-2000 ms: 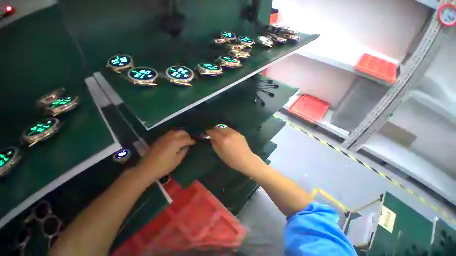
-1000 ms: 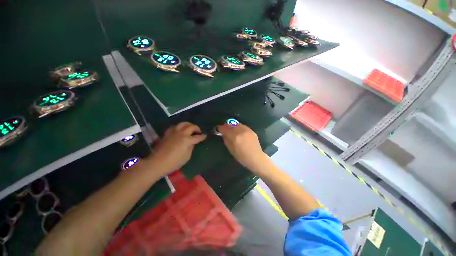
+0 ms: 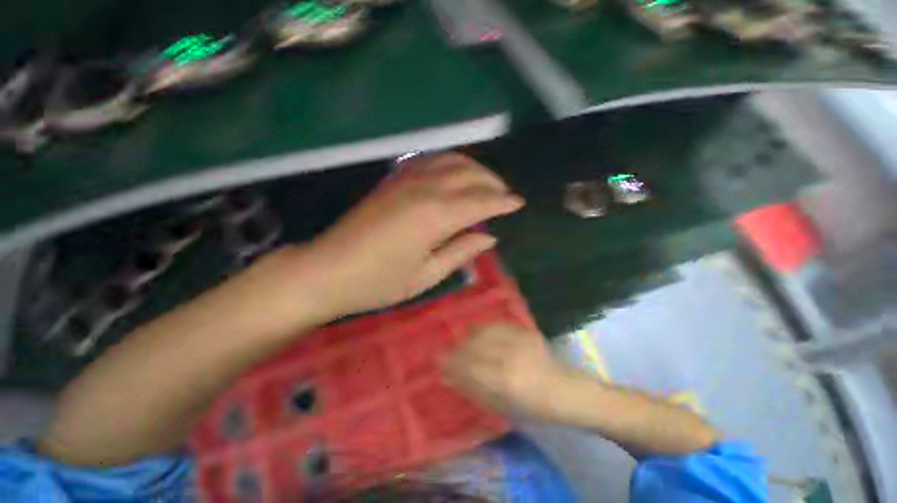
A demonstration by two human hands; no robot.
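Note:
The red compartment tray (image 3: 374,393) lies near my lap, with several dark watch heads (image 3: 304,398) in its pockets. My left hand (image 3: 413,231) is above the tray's far edge, fingers apart, and no object shows in it. My right hand (image 3: 497,365) is blurred over the tray's right part; its fingertips are unclear, so I cannot tell whether it holds anything. Two watch heads sit side by side on the lower green tier: a dark one (image 3: 587,198) and one with a lit screen (image 3: 627,188).
The upper green shelf, with its pale front edge (image 3: 295,169), carries lit watches (image 3: 194,61) above my left arm. Dark watch heads (image 3: 118,295) lie in a row on the lower level at left. A red tray (image 3: 780,236) is at far right, beside the grey floor.
The view has swung down and left. My right hand has moved from the lower tier to over the tray. My left hand's fingers have spread. More of the tray shows.

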